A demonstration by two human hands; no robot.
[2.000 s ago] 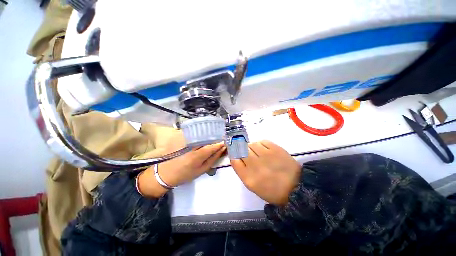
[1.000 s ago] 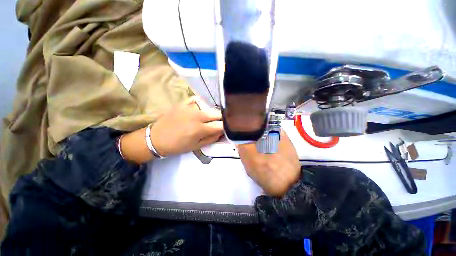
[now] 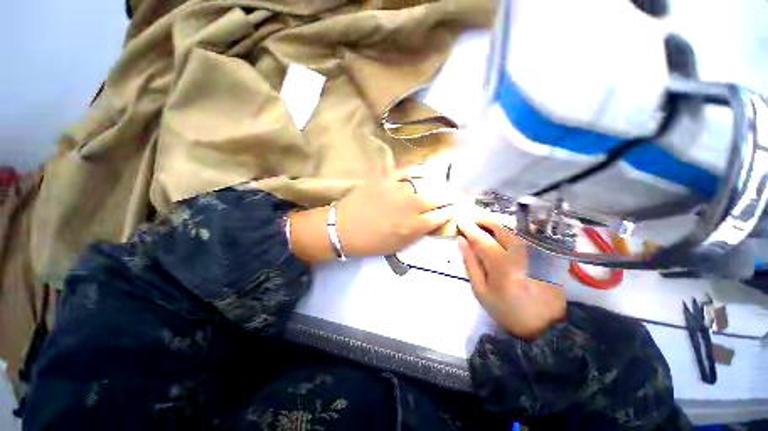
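Note:
The tan garment [image 3: 227, 126] lies heaped left of the white sewing machine [image 3: 581, 93], with a white paper label [image 3: 301, 94] on it. My left hand [image 3: 383, 220] and my right hand [image 3: 514, 282] meet just left of the needle area. Their fingertips pinch a small tan edge of the garment between them. The light there is very bright, so the edge's detail is washed out. The presser foot area [image 3: 547, 220] is just right of the fingers, partly hidden by the machine's chrome guard.
A red scissor handle [image 3: 600, 261] lies beside the needle area. Black thread snips [image 3: 701, 341] and small brown scraps [image 3: 722, 353] lie at the right. A ruler-marked edge [image 3: 379, 349] runs along the table front. A white wall [image 3: 59, 76] is at the left.
The view has swung left, so the machine now sits at the right and more of the garment shows. My hands' fingertips, earlier partly hidden behind machine parts, now show together at the cloth edge.

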